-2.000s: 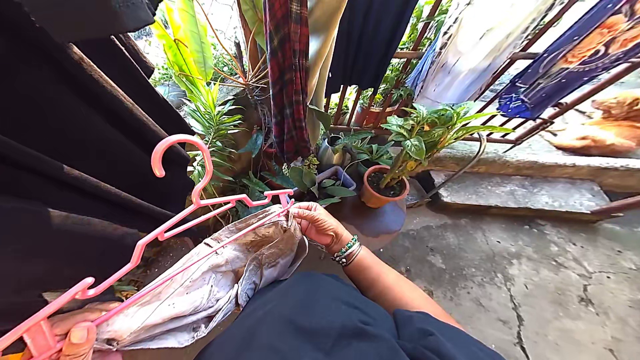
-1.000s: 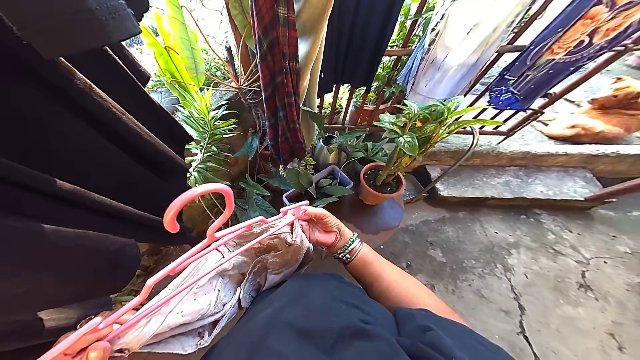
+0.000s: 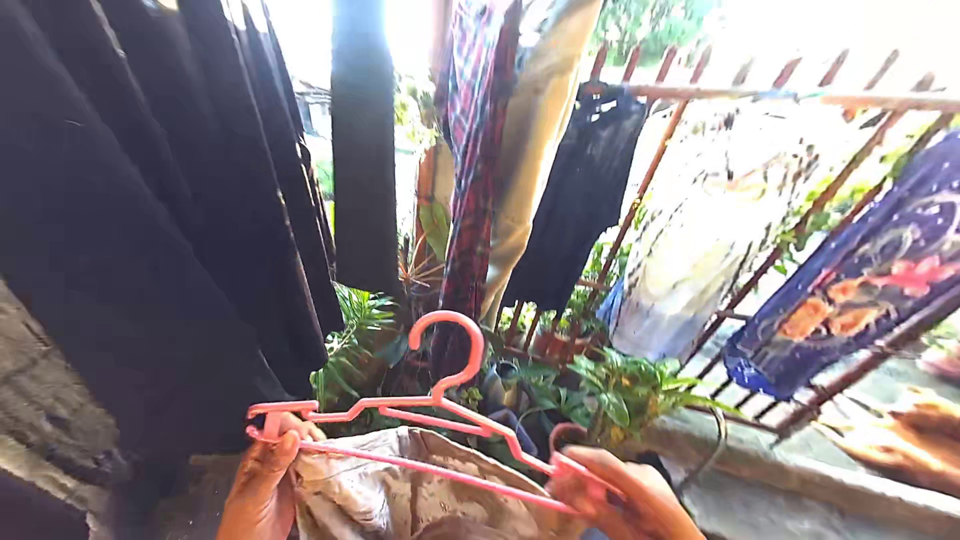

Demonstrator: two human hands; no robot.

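A pink plastic clothes hanger [image 3: 450, 375] is held level across the lower middle of the head view, its hook upward. My left hand [image 3: 270, 465] grips its left end, thumb over the clip and lower bar. My right hand [image 3: 622, 487], somewhat blurred, closes around its right end. A light beige-grey cloth garment [image 3: 420, 480] hangs below the hanger's lower bar between both hands. Its lower part runs out of view, and how it is fixed to the hanger cannot be told.
Dark garments [image 3: 187, 187] hang close at the left. Ahead hang plaid cloth [image 3: 476, 187], tan trousers [image 3: 532, 150] and a black garment [image 3: 577, 202]. A metal railing [image 3: 795, 94] carries a white cloth [image 3: 705, 225] and a blue floral cloth [image 3: 847, 285]. Potted plants [image 3: 622, 390] stand below.
The view has tilted up. The hanger, slanted from lower left before, now lies nearly level with its hook up. My left hand has come further into view. Both hands keep hold of the hanger.
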